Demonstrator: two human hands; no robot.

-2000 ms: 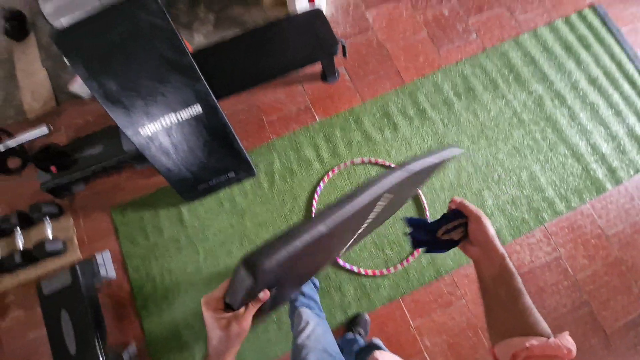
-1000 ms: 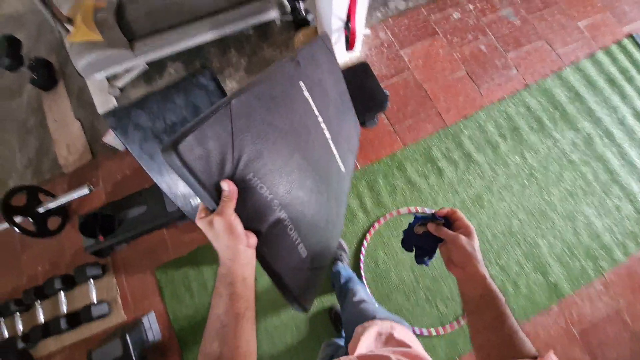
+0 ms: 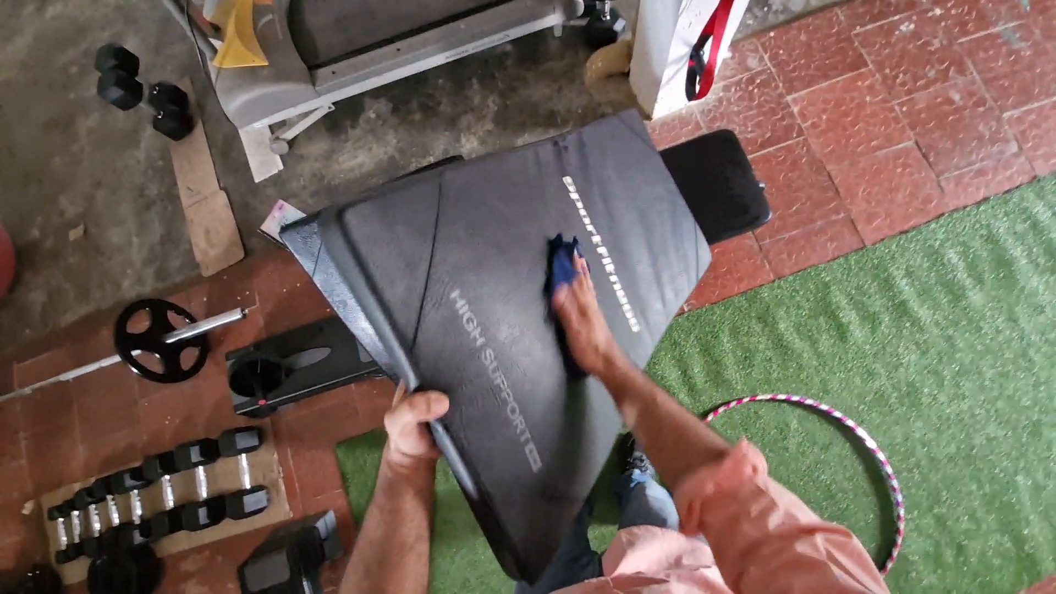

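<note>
A dark grey padded exercise mat or board [image 3: 511, 231] with printed lettering is held up in front of me. My left hand [image 3: 417, 421] grips its near left edge, thumb on the upper face. My right hand [image 3: 584, 318] presses a dark blue cloth [image 3: 564, 266] flat on that face, beside the line of white lettering. Behind the left edge shows a second dark, shiny panel [image 3: 307, 247]; the padded piece hides most of it. What lies under my right palm is hidden.
A green turf mat [image 3: 949, 346] with a striped hoop [image 3: 887, 470] lies at right. Black bench parts [image 3: 718, 186] show behind. At left are a barbell with a plate [image 3: 161, 340] and several dumbbells [image 3: 198, 483]. A treadmill [image 3: 445, 66] stands beyond, near a white post [image 3: 672, 66].
My right hand has moved from beside the padded piece, above the hoop, onto its face with the cloth. The piece, edge-on two seconds ago, now shows its broad face. The view has shifted.
</note>
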